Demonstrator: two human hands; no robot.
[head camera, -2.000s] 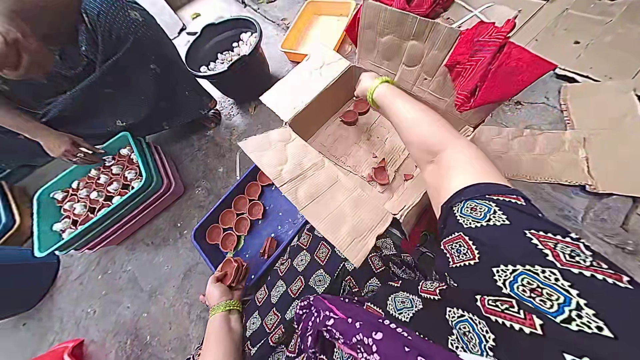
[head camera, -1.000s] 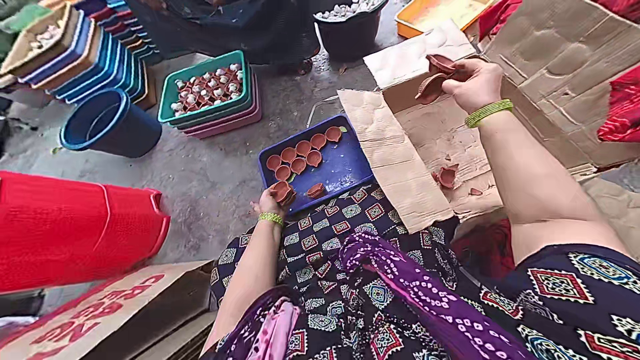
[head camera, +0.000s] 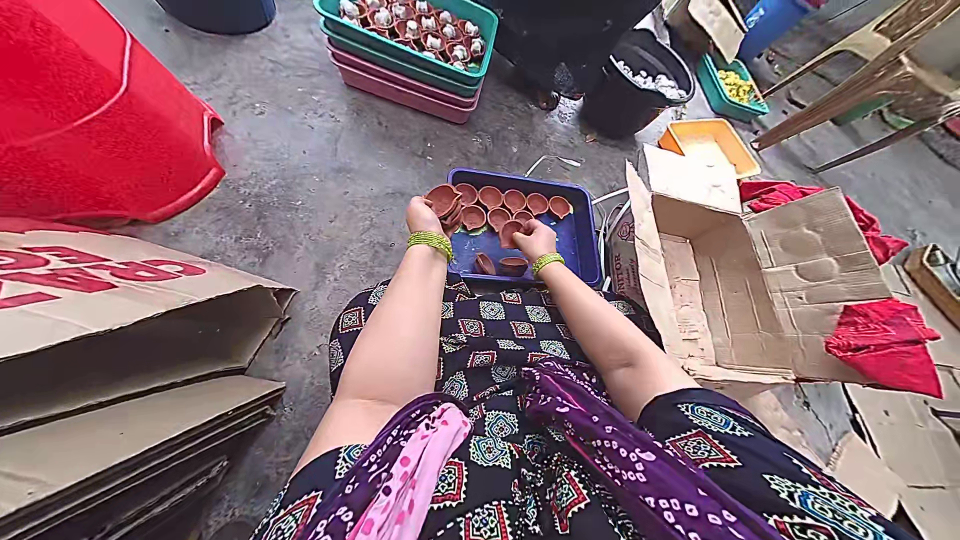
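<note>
A blue plastic tray (head camera: 581, 238) stands on the floor before my lap, with several small terracotta clay lamps (head camera: 514, 200) in rows along its far side. My left hand (head camera: 425, 217) holds a stack of clay lamps (head camera: 442, 199) over the tray's left edge. Between the fingers of my right hand (head camera: 536, 240) is a single clay lamp (head camera: 510, 234), held over the middle of the tray, close to the nearer row. More lamps (head camera: 513, 265) lie at the near side of the tray, one of them tilted on its side.
An open cardboard box (head camera: 720, 300) stands right of the tray. Stacked teal and pink trays (head camera: 405, 90) with filled lamps stand beyond, near a black bucket (head camera: 637, 97) and an orange tray (head camera: 709, 142). A red plastic object (head camera: 97, 112) and flattened cartons (head camera: 135, 390) are at left.
My right hand has moved from above the cardboard box to the blue tray, holding a clay lamp. My left hand still holds its stack. The view has shifted.
</note>
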